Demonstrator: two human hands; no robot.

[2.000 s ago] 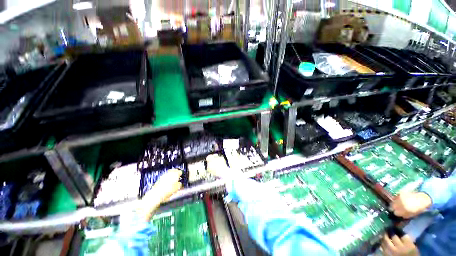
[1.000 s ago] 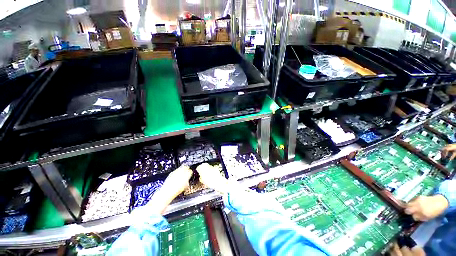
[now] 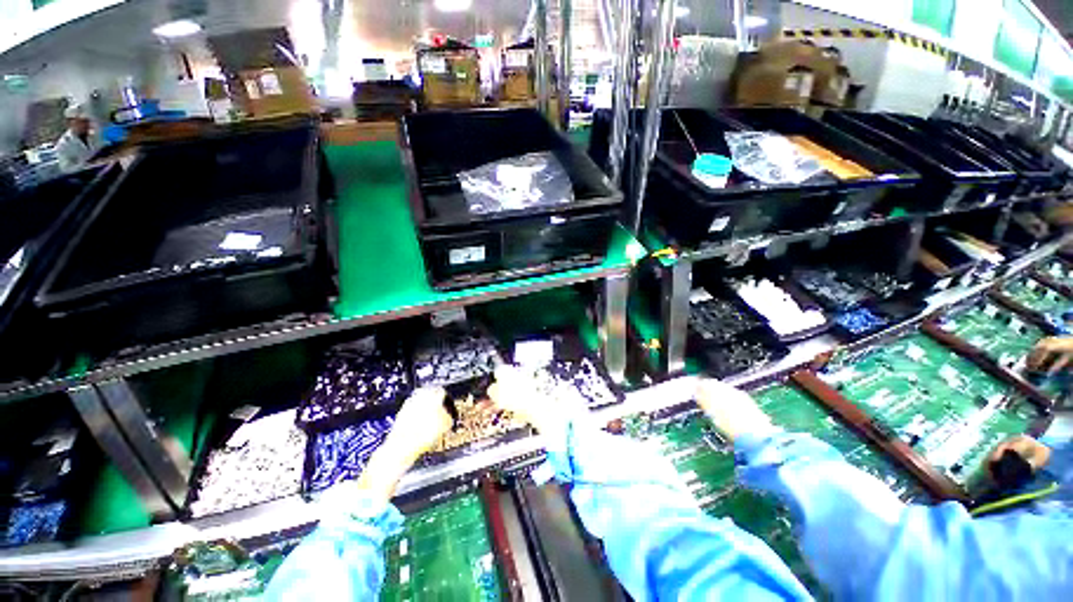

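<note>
My left hand is at the edge of a bin of tan components on the lower shelf, fingers pointing into it. My right hand is over the right side of the same bin, fingertips down. Whether either hand pinches a part is too small to tell. A bin of blue components lies left of my left hand, with dark components behind it. Green circuit boards lie in carriers below my forearms.
White components fill a bin at left; another pale-part bin is right of my right hand. Large black totes stand on the upper shelf. Another person's hand and blue sleeve reach over the board at right. Reddish-brown carrier bars separate boards.
Both my hands have come from apart to the tan-component bin and stayed there since a second ago. A neighbour's arm now reaches in from the right over the large board.
</note>
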